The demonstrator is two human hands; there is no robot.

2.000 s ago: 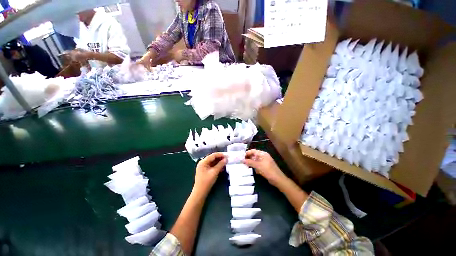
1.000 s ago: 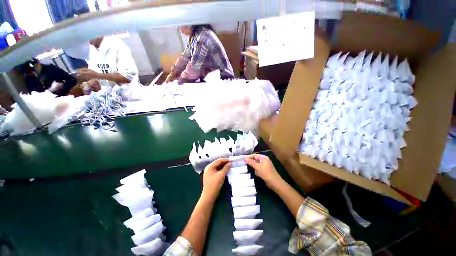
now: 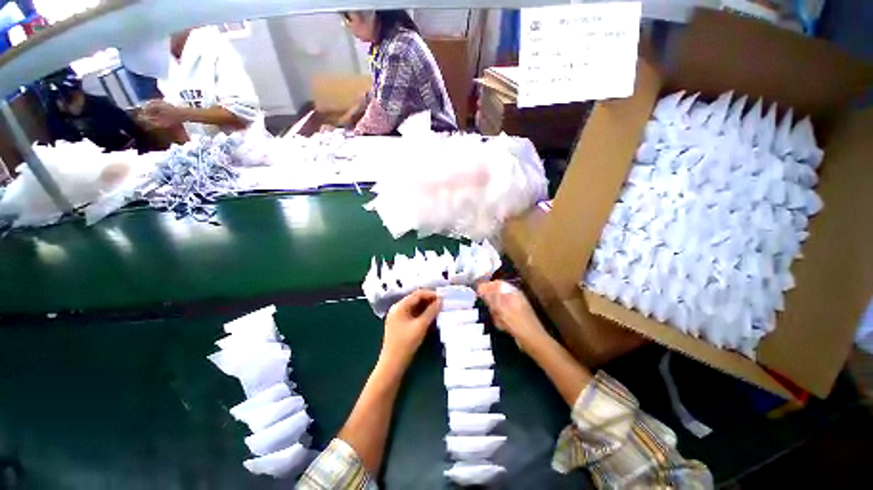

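Observation:
A row of overlapping white packets [image 3: 470, 392] runs away from me on the dark-green bench. My left hand [image 3: 412, 321] pinches the left end of the farthest packet in this row. My right hand [image 3: 504, 308] is at the right end of that packet, fingers bent; whether it grips the packet cannot be told. A bundle of upright white packets [image 3: 431, 272] lies crosswise just beyond my hands. A second overlapping row [image 3: 271, 412] lies to the left.
An open carton [image 3: 613, 187] filled with pointed white packets stands tilted at right. A loose white strip [image 3: 682, 397] lies below it. A white fluffy heap [image 3: 459, 182] and tangled strands [image 3: 194, 172] lie across the bench. People work opposite. A printed sheet [image 3: 579, 55] hangs above.
My right hand has moved slightly right and up from the packet's end. My left hand stays at its left end. The view has shifted a little, and the person in plaid has turned.

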